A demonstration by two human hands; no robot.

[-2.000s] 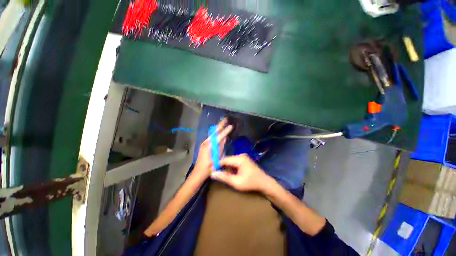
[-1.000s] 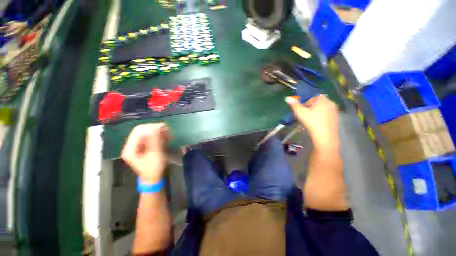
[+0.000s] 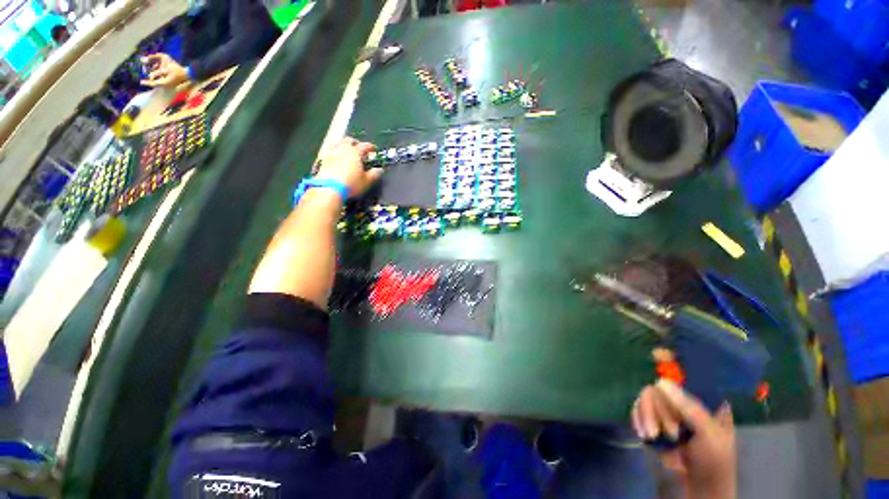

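My left hand (image 3: 346, 168), with a blue band on the wrist, reaches to the left end of the upper green PCB strip (image 3: 407, 154). Its fingertips are at the strip; whether they grip it is hidden. My right hand (image 3: 687, 427) is closed around the handle of the dark blue soldering gun (image 3: 716, 349), below its orange trigger. The gun lies low over the mat at the right, its metal tip pointing up-left, slightly blurred. Red lead wires (image 3: 400, 288) and black lead wires (image 3: 456, 292) lie in heaps on the dark wire mat (image 3: 478, 322).
A PCB block (image 3: 478, 171) and more strips lie behind the wires. A black round fan (image 3: 668, 122) stands at the back right. Blue-handled pliers (image 3: 731, 302) and a yellow stick (image 3: 722, 240) lie near the gun. Another person's hand (image 3: 166, 71) is across the conveyor.
My hands have parted from the blue band, now on my left wrist. My left hand has moved forward to the PCB strips; my right hand has closed on the gun. The view has shifted.
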